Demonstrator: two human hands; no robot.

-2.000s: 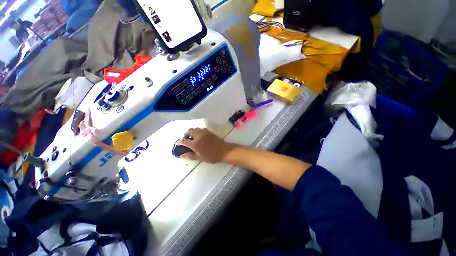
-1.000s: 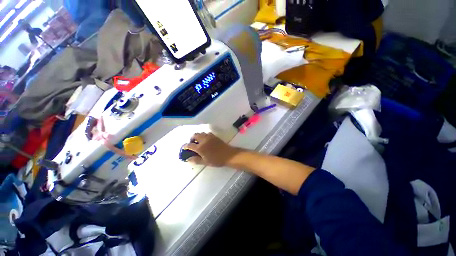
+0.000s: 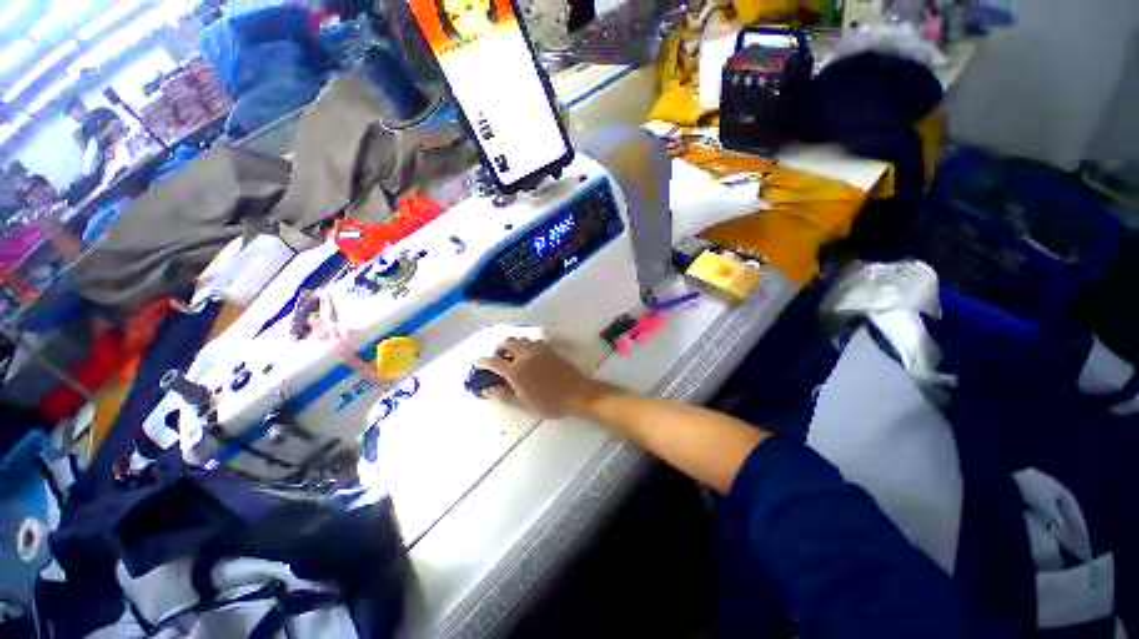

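Observation:
My right hand (image 3: 540, 378), bare with a navy sleeve, rests over a small black rounded device (image 3: 482, 378), which looks like a mouse, on the white machine bed (image 3: 431, 462). The fingers curl over it and hide part of it. A bright smartphone (image 3: 506, 106) stands upright on the head of the white sewing machine (image 3: 437, 290), above its lit control panel (image 3: 550, 253). Navy and white garment pieces (image 3: 225, 549) lie bunched at the needle end. My left hand is not in view.
A yellow box (image 3: 724, 275), a pink item (image 3: 640, 333) and a purple stick (image 3: 676, 302) lie right of the bed. Navy and white cloth (image 3: 893, 424) is piled at the right. A black radio (image 3: 764, 90) stands behind, and red plastic (image 3: 397, 225) lies behind the head.
The view has tilted up, showing the whole radio and more of the phone, whose screen now has a picture at the top. My right hand stays on the black device.

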